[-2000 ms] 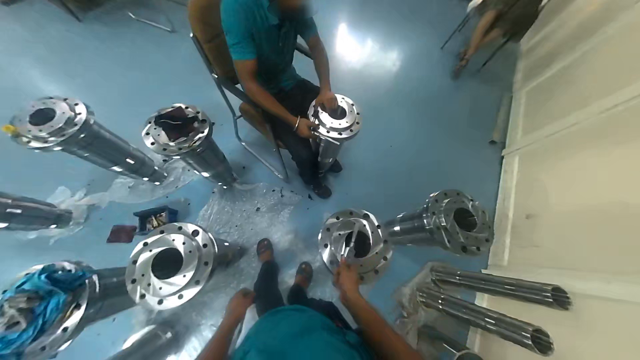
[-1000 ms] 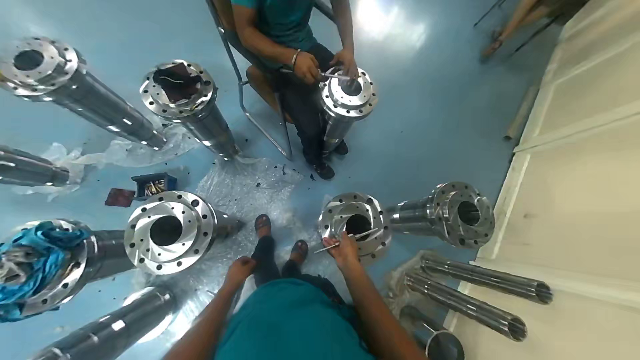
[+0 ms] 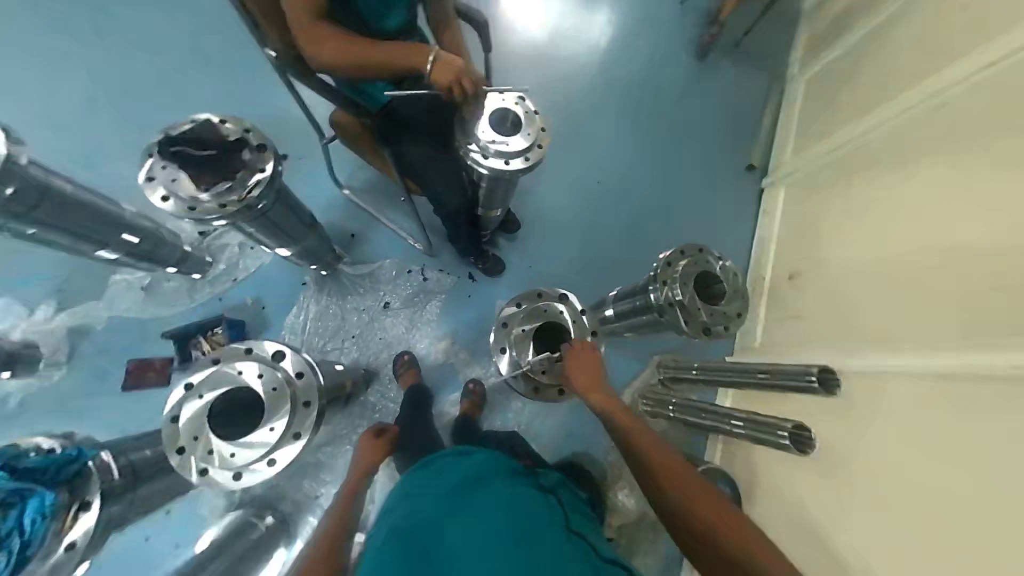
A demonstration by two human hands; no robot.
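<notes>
My right hand (image 3: 584,366) is closed on a thin metal rod-like tool (image 3: 524,369), which lies across the top of a flanged metal cylinder (image 3: 512,334) with drilled holes and a dark central bore. My left hand (image 3: 376,445) hangs low beside my leg, its fingers curled; nothing shows in it. Left of it stands another flanged cylinder (image 3: 190,384) with curved vanes around its bore. Right of the cylinder at my right hand is a further flanged cylinder (image 3: 674,292). What the tool's tip touches is hidden.
A seated co-worker holds a metal rod (image 3: 412,93) over a flanged cylinder (image 3: 524,152). Steel tubes (image 3: 744,376) lie by the wall (image 3: 888,288). Plastic sheeting (image 3: 368,308) covers floor near my feet. A small dark box (image 3: 192,329), a cloth-topped cylinder (image 3: 88,520) and more cylinders (image 3: 296,224) stand left.
The co-worker's hands and rod have shifted on that cylinder. My right hand stays at the same cylinder, while its tool has changed angle. The view has moved closer.
</notes>
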